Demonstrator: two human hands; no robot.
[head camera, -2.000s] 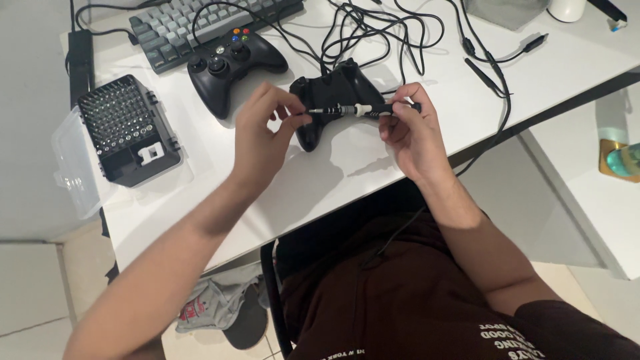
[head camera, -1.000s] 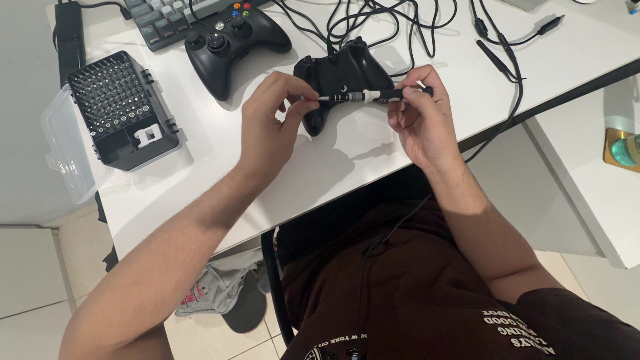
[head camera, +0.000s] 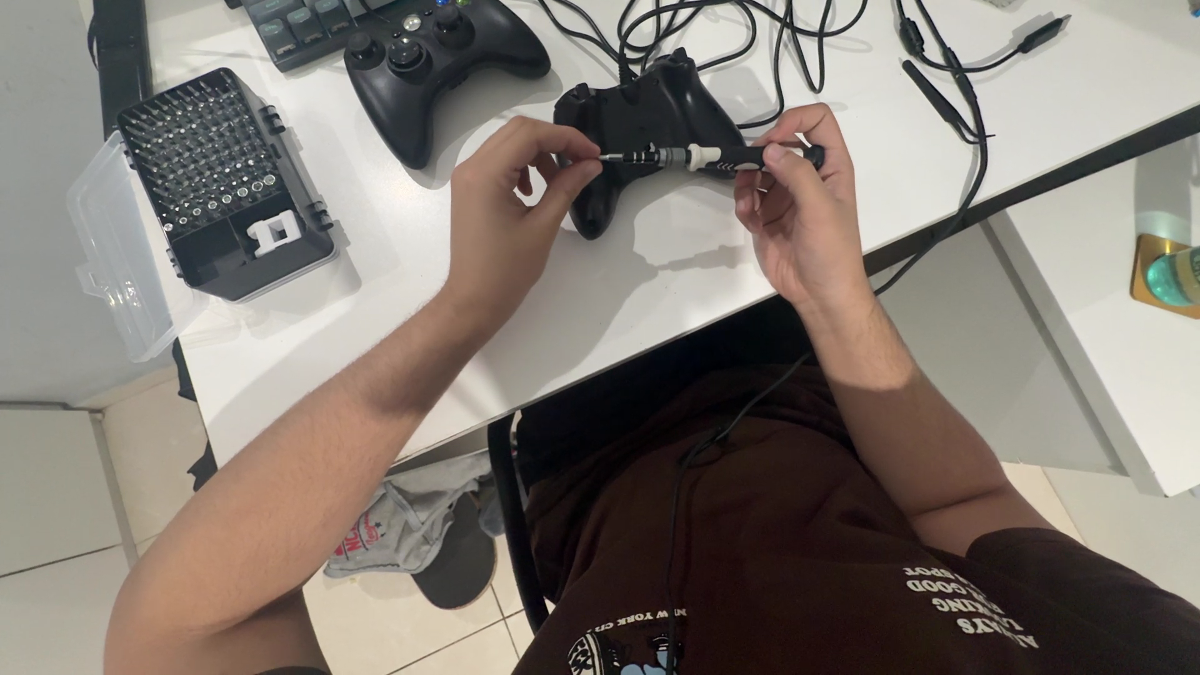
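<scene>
My left hand (head camera: 520, 202) pinches the bit end of a precision screwdriver (head camera: 670, 157) between thumb and fingertips. Around the black handle of the same screwdriver, my right hand (head camera: 806, 202) is closed, and the tool lies level between both hands. Just beneath it, a black game controller (head camera: 647, 117) rests face down on the white desk. A second black game controller (head camera: 445, 61) lies face up to the left. Farther left is an open black bit case (head camera: 211, 178) with rows of metal bits, a white plastic piece (head camera: 273, 232) and a clear lid (head camera: 122, 253).
Black cables (head camera: 750, 28) lie coiled behind the controllers, and more cables (head camera: 956, 75) run over the desk's right part. A keyboard (head camera: 300, 28) stands at the back left. A grey cap (head camera: 412, 525) is below the desk. A bottle (head camera: 1174, 278) sits at the far right.
Both hands keep the screwdriver level over the face-down controller, with little plain movement. The view has shifted somewhat.
</scene>
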